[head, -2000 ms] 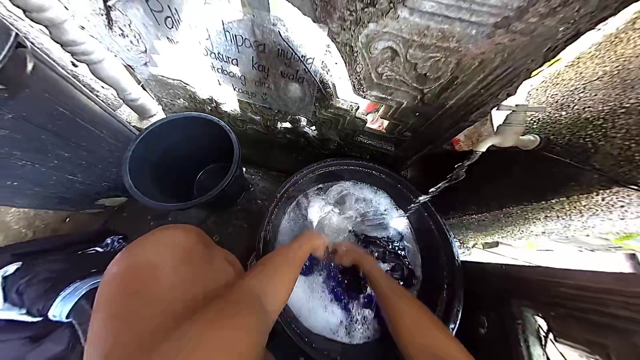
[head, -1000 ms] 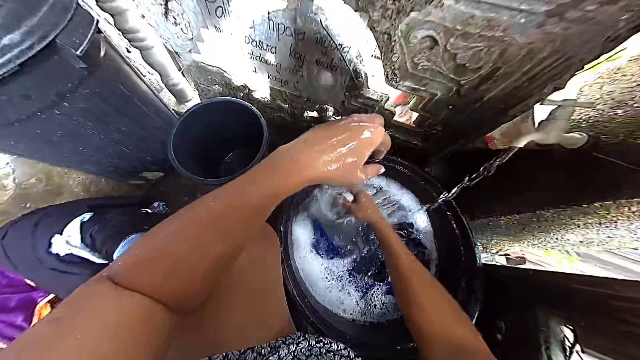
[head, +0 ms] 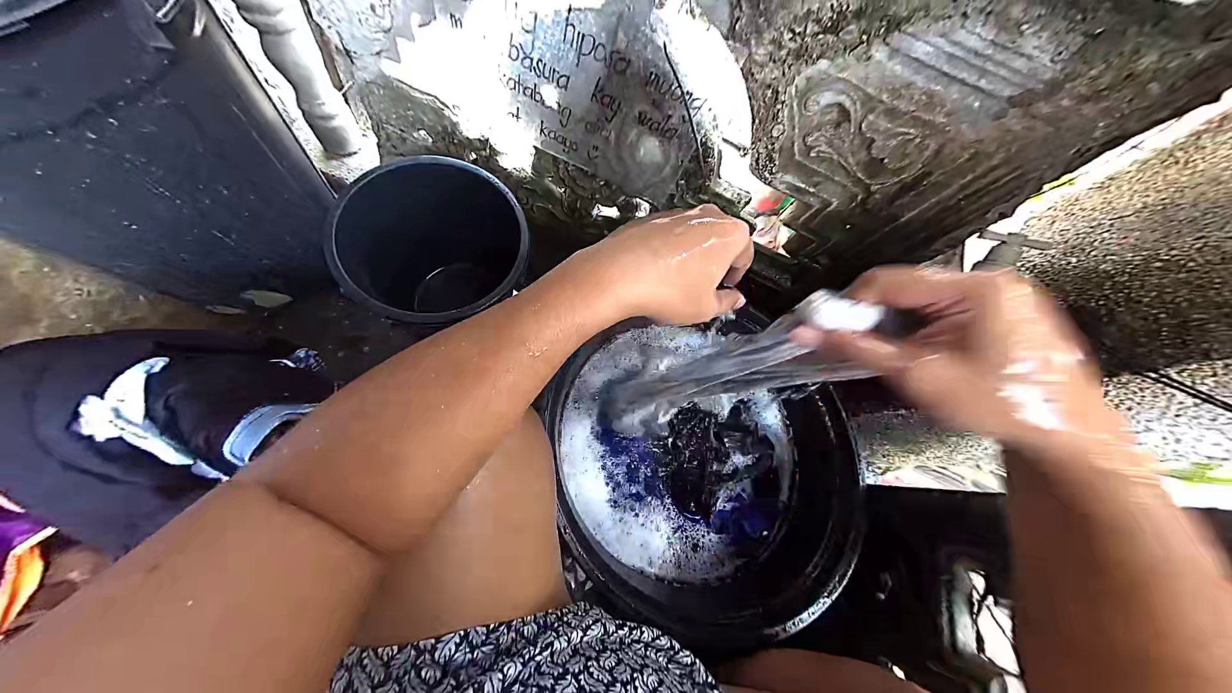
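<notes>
A round black basin point(head: 833, 568) holds sudsy water point(head: 602, 496) with wet dark and blue cloth point(head: 698, 462) in it. My left hand point(head: 688, 265) is over the basin's far left edge, its fingers curled down; whether they hold anything is hidden. To the right, above the rim, my blurred right hand point(head: 972, 346) grips a wet, shiny greyish item point(head: 741, 366) that stretches toward the suds; its material cannot be told. White foam or a white piece shows at the fingertips. Suds cling to my right wrist.
An open dark bucket point(head: 428, 241) stands left of the basin. A large dark container point(head: 144, 144) is at the upper left. Dark clothing point(head: 58, 414) with white marks lies at the left. Behind are a carved wall point(head: 866, 125) with handwriting and a tap point(head: 1001, 250).
My right hand has risen from the basin toward the right, with the greyish item now stretched from it. Both hands were together in the suds two seconds ago; the left was lifted out by one second ago.
</notes>
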